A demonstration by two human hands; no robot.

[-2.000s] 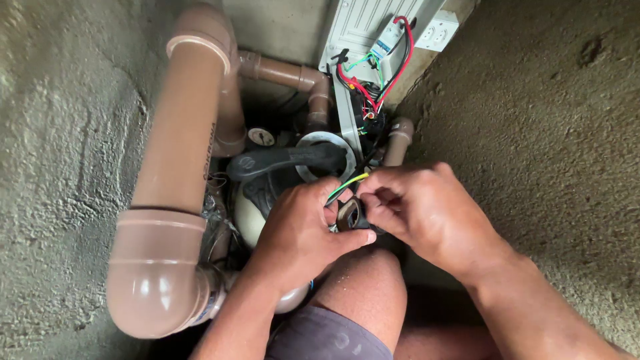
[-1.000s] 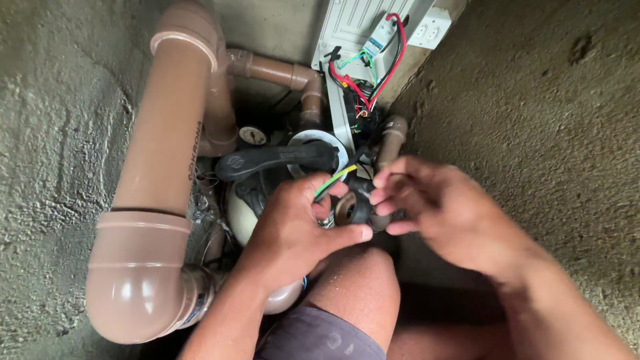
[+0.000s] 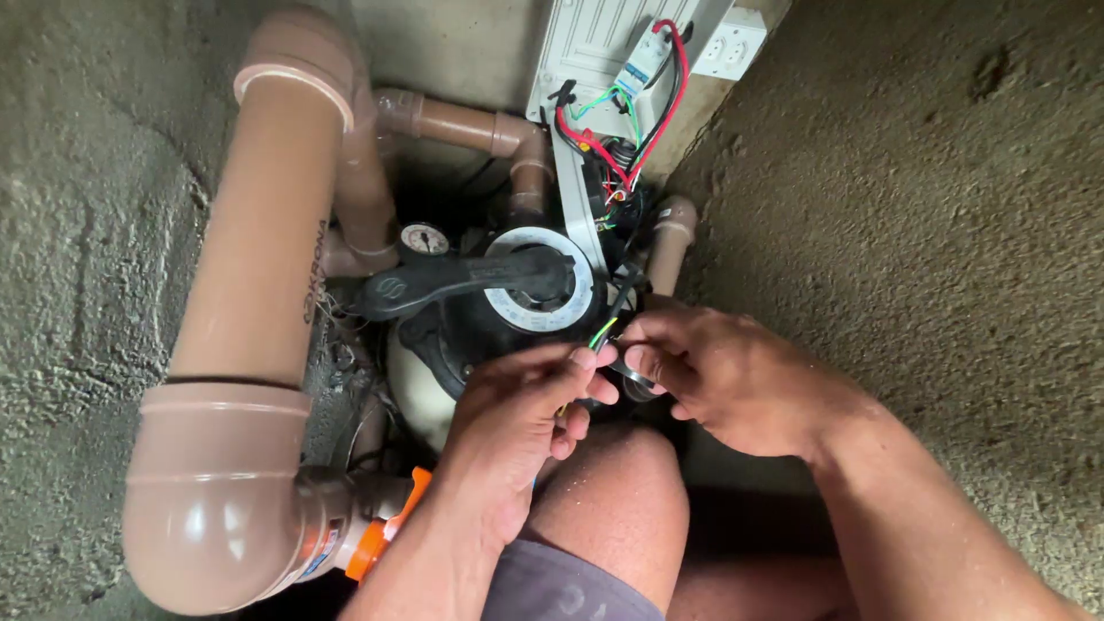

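Between the thumb and fingers of my left hand (image 3: 539, 401) is a green-and-yellow insulated wire (image 3: 603, 332), which comes out of a black-sheathed cable (image 3: 623, 293). Close on its right, my right hand (image 3: 720, 371) has its thumb and forefinger pinched at the wires; what exactly they grip is too small to tell. A dark round roll, perhaps of tape (image 3: 634, 376), shows partly behind the fingertips of my right hand. Above my hands is a multiport filter valve with a black lever handle (image 3: 466, 280) and a white ring (image 3: 539, 317).
An open grey electrical enclosure (image 3: 573, 194) holds a circuit breaker (image 3: 642, 67) and red, black and green wires. A power outlet (image 3: 731, 45) is beside it. Thick brown PVC pipe (image 3: 259, 233) runs along the left rough wall, near a pressure gauge (image 3: 424, 239) and an orange valve handle (image 3: 371, 548).
My right hand, apart from the wires one second ago, has come back to them. My left hand still holds the green-and-yellow wire.
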